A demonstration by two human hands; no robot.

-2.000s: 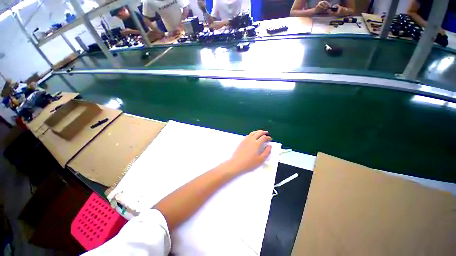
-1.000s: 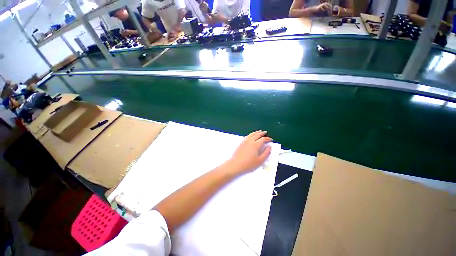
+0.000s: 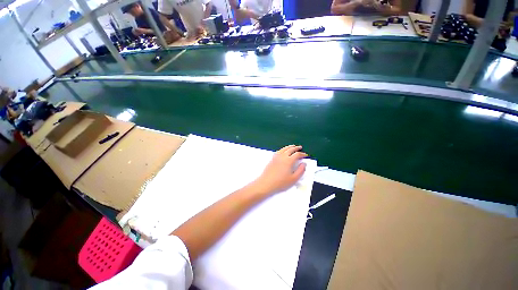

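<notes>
My left hand [image 3: 284, 169] reaches in from the lower left and rests palm down on the far right corner of a white sheet [image 3: 227, 226]. Its fingers are slightly bent and apart, pointing to the belt; nothing is clearly held. A tiny dark spot shows by the fingertips, too small to identify. A thin white strip [image 3: 322, 201] lies on the dark gap right of the sheet. A tan cardboard sheet [image 3: 426, 238] lies beyond that gap. My right hand is out of the picture.
A green conveyor belt [image 3: 369, 124] runs past the bench. Small black parts [image 3: 358, 52] lie on the far belt. An open cardboard tray [image 3: 79, 133] and a black strip-shaped part [image 3: 109, 137] lie left. A pink perforated plastic item [image 3: 108, 249] stands low left. People sit opposite behind posts.
The black parts on the far belt have moved left. The whole view has shifted slightly. My left hand has stayed in place on the white sheet.
</notes>
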